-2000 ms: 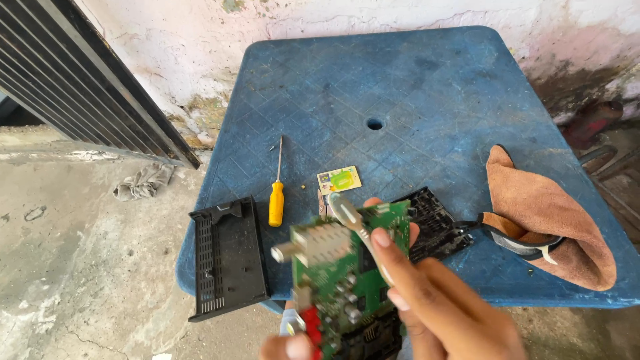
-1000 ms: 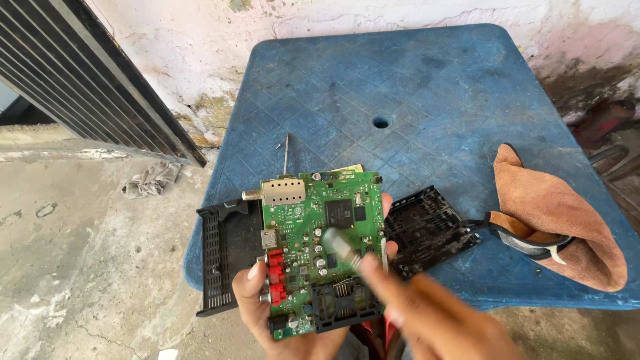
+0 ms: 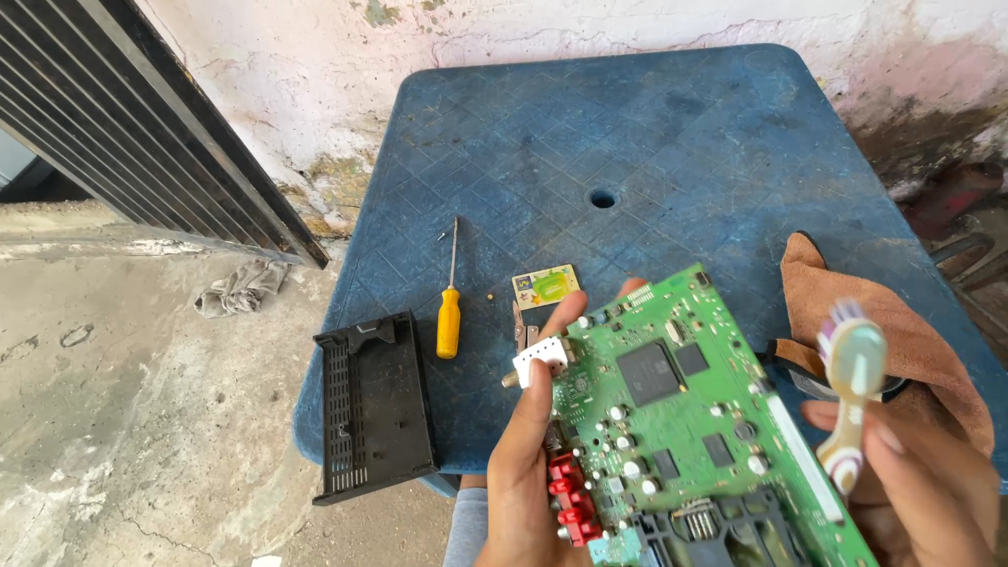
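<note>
My left hand (image 3: 524, 465) grips a green circuit board (image 3: 685, 425) by its left side, thumb on the metal tuner can (image 3: 543, 361) near the top left corner. Red connectors (image 3: 573, 500) line the board's left edge, and a black plastic card slot (image 3: 713, 531) sits at its bottom. To the right of the board, my right hand (image 3: 913, 472) holds a toothbrush (image 3: 854, 378) by its handle, head up and bristles turned to the upper left, apart from the board. A folding multi-tool (image 3: 525, 331), partly hidden, lies beyond my left hand.
On the blue plastic table (image 3: 630, 126) lie a yellow-handled screwdriver (image 3: 448, 323), a small printed card (image 3: 546, 286), a black plastic housing half (image 3: 376, 405) at the left edge and a brown cloth (image 3: 882, 323) at the right. A grey rag (image 3: 242, 289) is on the floor.
The toothbrush, over the middle of the board one second ago, is now off to its right. The board has moved right and tilted, and the screwdriver's handle shows again.
</note>
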